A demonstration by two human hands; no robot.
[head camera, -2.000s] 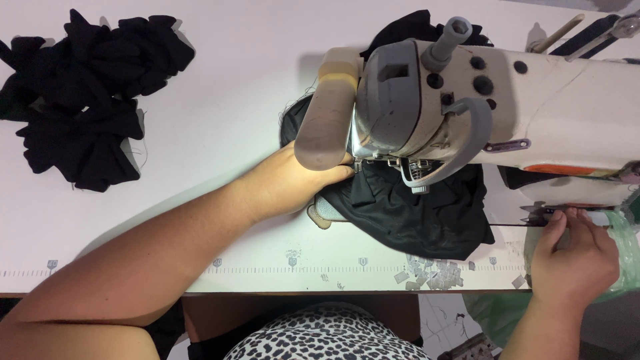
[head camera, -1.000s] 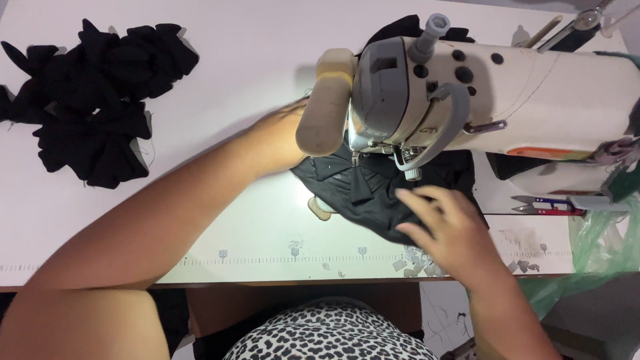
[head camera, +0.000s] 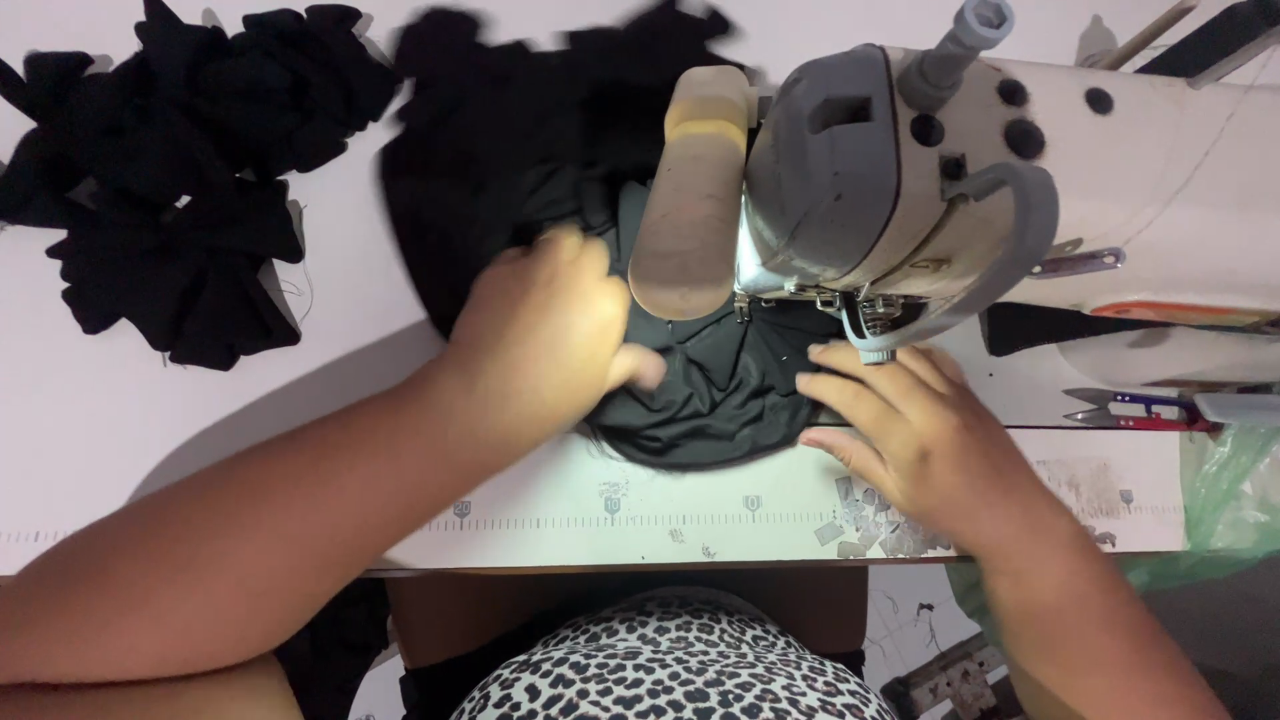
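Note:
Black fabric with gathered folds lies under the needle area of a sewing machine and spreads out to its left. My left hand grips a bunched part of this fabric left of the machine head, its fingers curled and slightly blurred, the thumb pointing right. On the right edge of the fabric, just below the needle area, rests my right hand with its fingers spread and nothing grasped. The presser foot is partly hidden by the machine head.
Black ruffled fabric pieces lie at the upper left. Thread snips and a green plastic bag are at the right. A printed ruler scale runs along the table's front edge, with small grey chips near it.
The black fabric now spreads far to the left of the machine, with my left hand on it. My right hand was by the snips at first, then moved left to the fabric.

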